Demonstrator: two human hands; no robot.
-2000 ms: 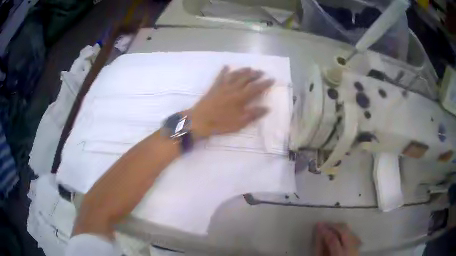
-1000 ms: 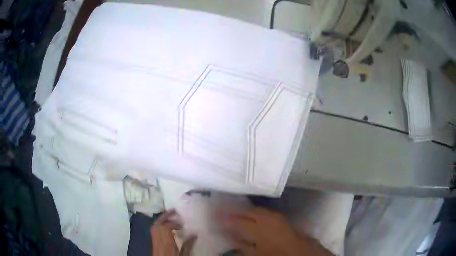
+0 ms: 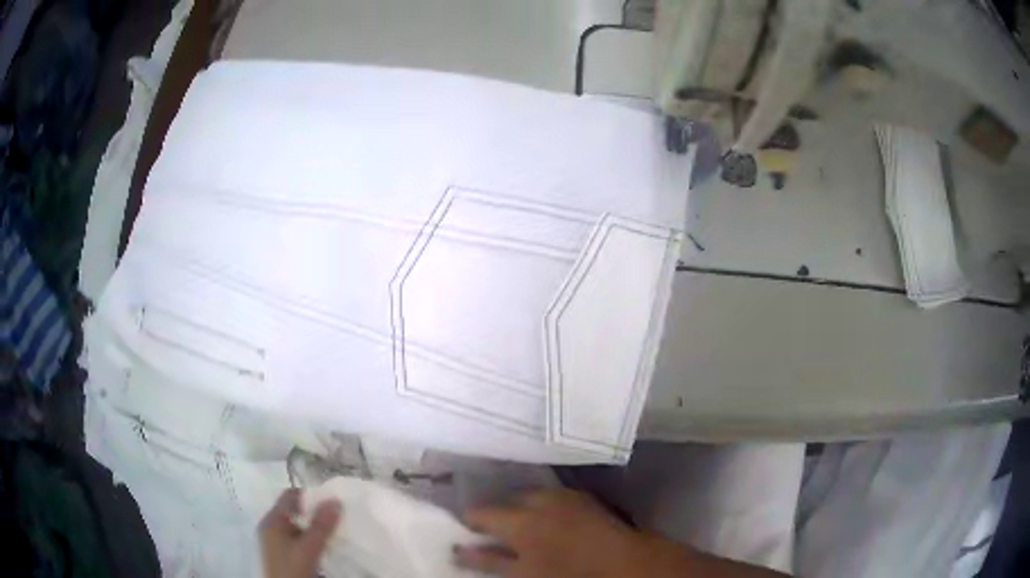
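A white garment panel (image 3: pixel 282 147) lies over the machine table and hangs down at the left. A stitched pocket shape (image 3: pixel 486 305) with double dark outline is on it, and a smaller angled stitched piece (image 3: pixel 604 339) lies at the panel's right end, beside the needle area. My left hand (image 3: pixel 296 536) pinches the left edge of a loose white cloth piece (image 3: pixel 390 525) below the panel. My right hand (image 3: pixel 553 536) is at that piece's right side, blurred; its fingertips' hold is unclear.
The sewing machine head (image 3: pixel 779 57) is at upper right, with the presser area (image 3: pixel 683 136) at the panel's corner. A stack of narrow white pieces (image 3: pixel 924 215) lies on the grey table (image 3: pixel 836 350). More white cloth (image 3: pixel 734 508) hangs below the table edge.
My left hand has left the panel top and both hands are now below it with a white piece. Since a second ago the hands have moved apart, and more of that piece shows.
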